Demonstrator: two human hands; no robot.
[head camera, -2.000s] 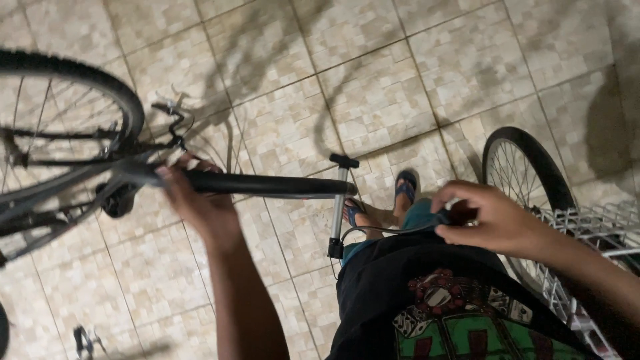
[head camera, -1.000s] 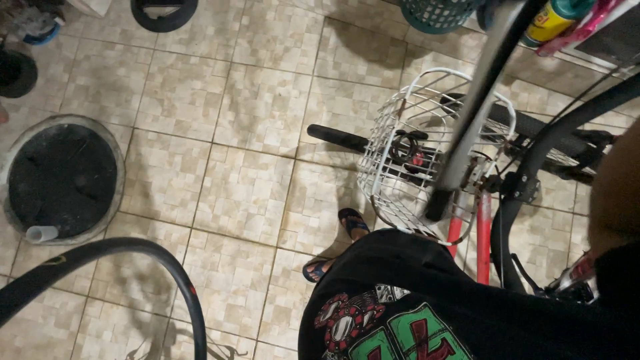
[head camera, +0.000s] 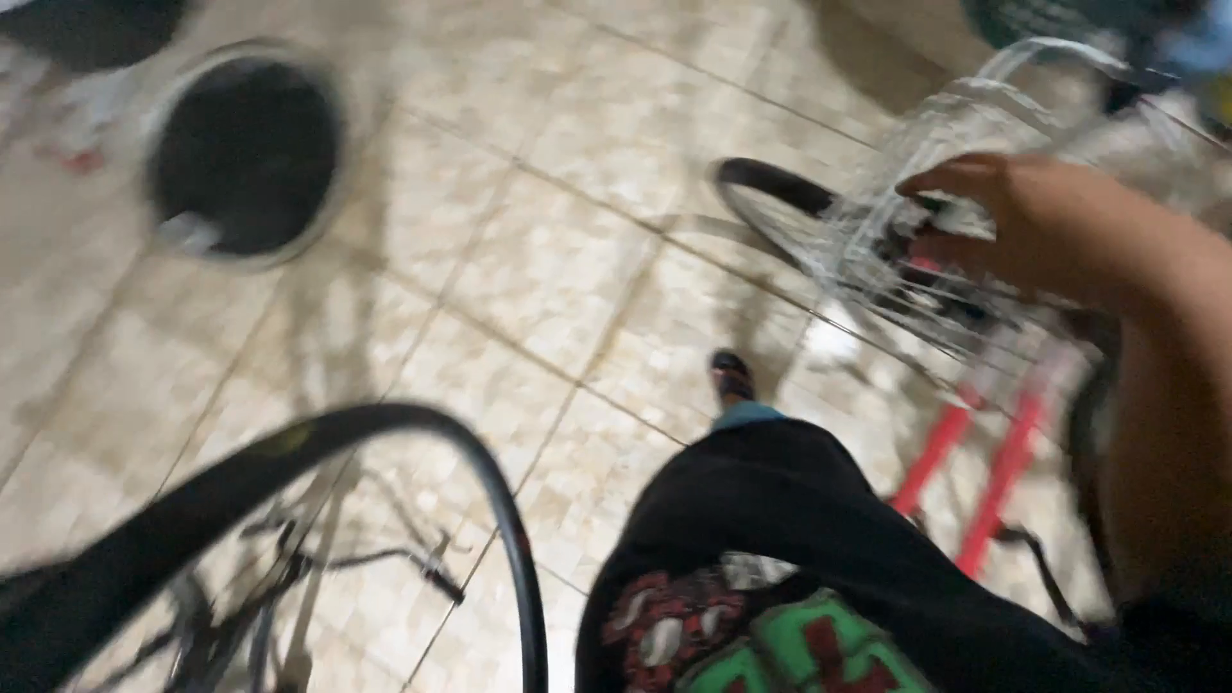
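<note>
My right hand is stretched out over the white wire basket of a red bicycle, fingers apart and curved, with nothing plainly held; blur hides whether it touches the basket. My left hand is out of view. A black bicycle tire arches up from the lower left, its near end cut off by the frame edge. Whether a hand holds it does not show. The red bicycle frame tubes run down beside my shirt.
A round tub with dark contents stands on the tiled floor at the upper left. Part of another bicycle with handlebars shows behind the tire. A bicycle wheel juts out past the basket. My sandaled foot is below.
My right hand has come into view over the basket. The long dark and silver thing that was above the basket a second ago is out of sight.
</note>
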